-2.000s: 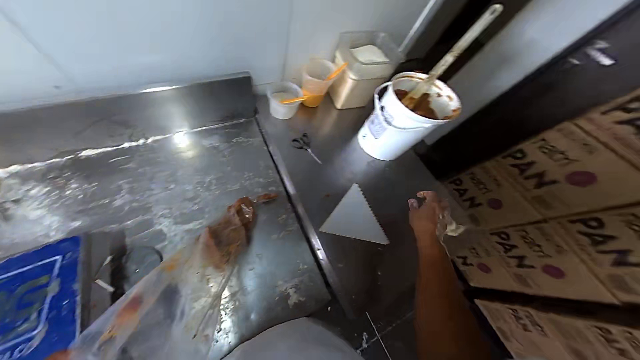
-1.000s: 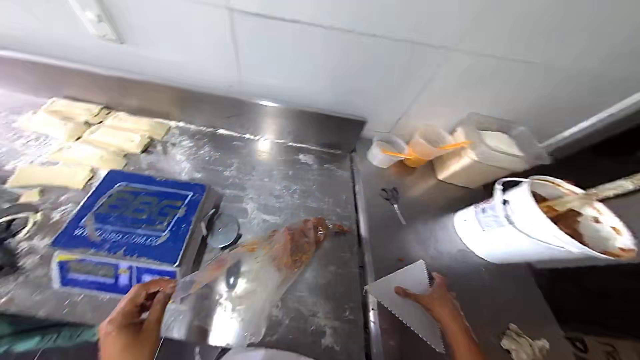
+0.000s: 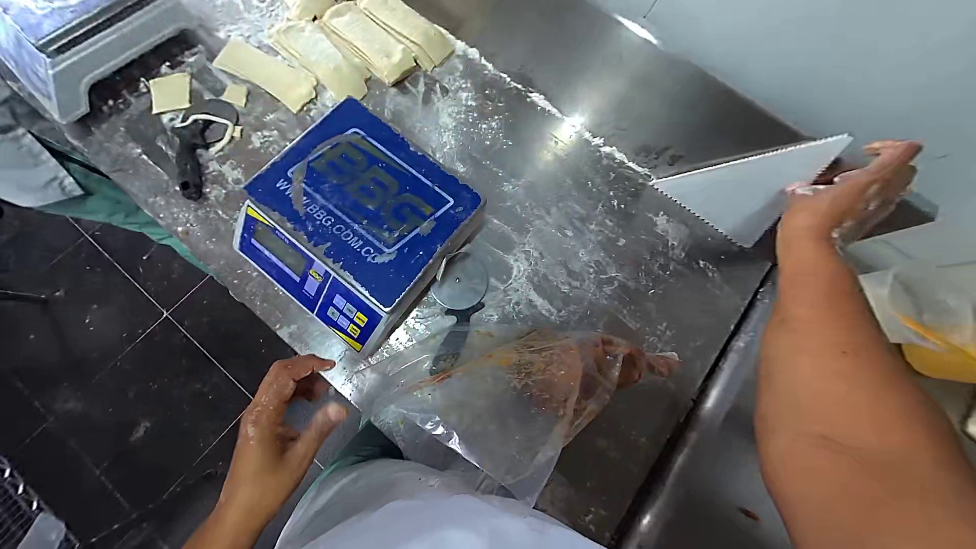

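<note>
My right hand [image 3: 854, 187] grips a white triangular scraper with toothed edges [image 3: 751, 191] at the steel upstand behind the table. My left hand [image 3: 286, 435] is bare, fingers apart, beside the table's front edge. Between my hands lies a clear plastic bag [image 3: 526, 381] with reddish-brown filling, its narrow end pointing right. Under the bag's left part shows the handle of a pizza cutter wheel [image 3: 460, 280]. The blue digital scale [image 3: 362, 206] stands left of the cutter.
Dough strips [image 3: 374, 42] lie on the floured steel table [image 3: 534, 252] at the back left. Another dark-handled cutter [image 3: 191, 156] lies near dough scraps. A grey machine [image 3: 69, 69] stands at the far left. At right are plastic cups [image 3: 926, 313], one with orange contents.
The scraper lay on the right-hand surface two seconds ago; my right hand has taken hold of it and carried it to the upstand. My left hand has let go of the bag's end. The view has swung left.
</note>
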